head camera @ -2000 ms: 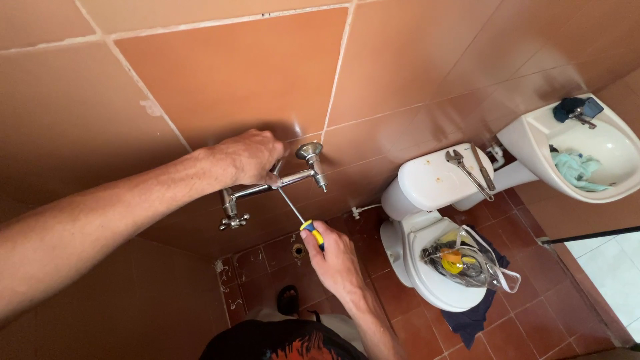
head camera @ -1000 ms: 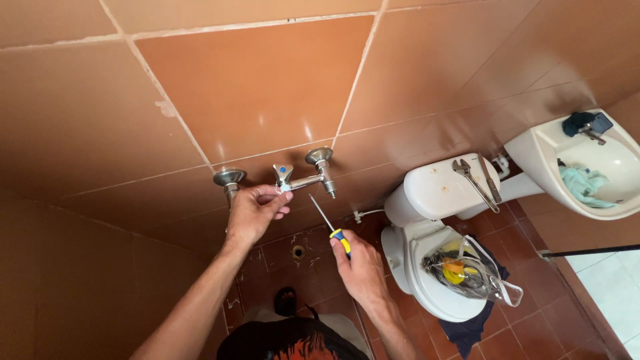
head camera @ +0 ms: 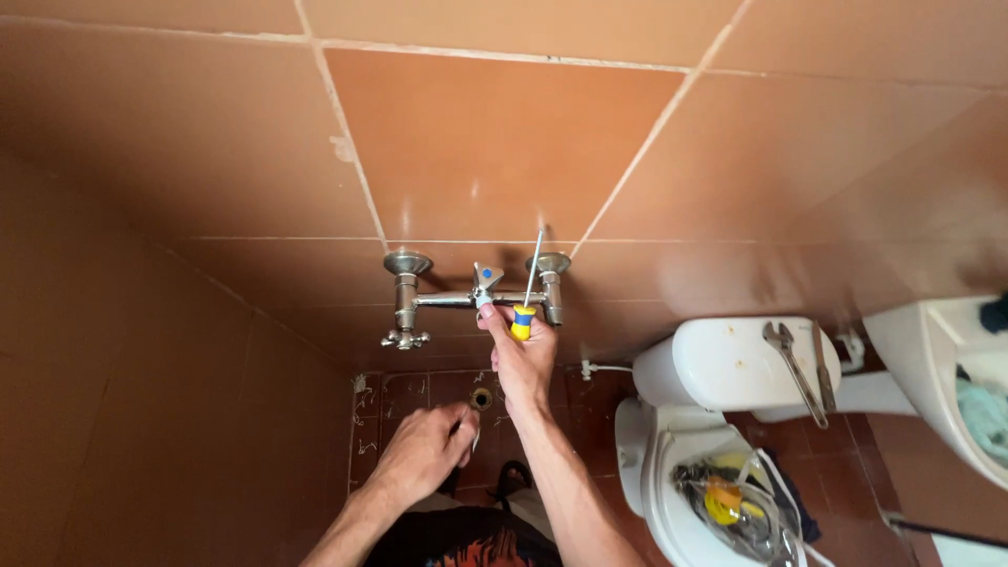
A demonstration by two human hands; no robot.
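A chrome two-valve shower mixer [head camera: 442,299] is mounted on the tiled wall. A cross handle [head camera: 405,339] sits at its left end, and a chrome handle with a blue mark [head camera: 487,276] stands near its middle. My right hand [head camera: 526,354] holds a screwdriver [head camera: 523,321] with a yellow and blue grip, its shaft pointing up, while the thumb and a finger touch a white part just below the blue-marked handle. My left hand [head camera: 425,449] is lower, below the mixer, with fingers curled around a small whitish piece, mostly hidden.
An adjustable wrench [head camera: 797,374] and another metal tool [head camera: 823,368] lie on the toilet tank lid [head camera: 709,358]. A clear bag of items [head camera: 732,504] rests on the toilet seat lid. A white washbasin [head camera: 913,339] is at the right. A floor drain [head camera: 481,398] shows beneath the mixer.
My left hand has come down from the mixer. My right hand has moved left to the part below the blue-marked handle, and the screwdriver now points more upright.
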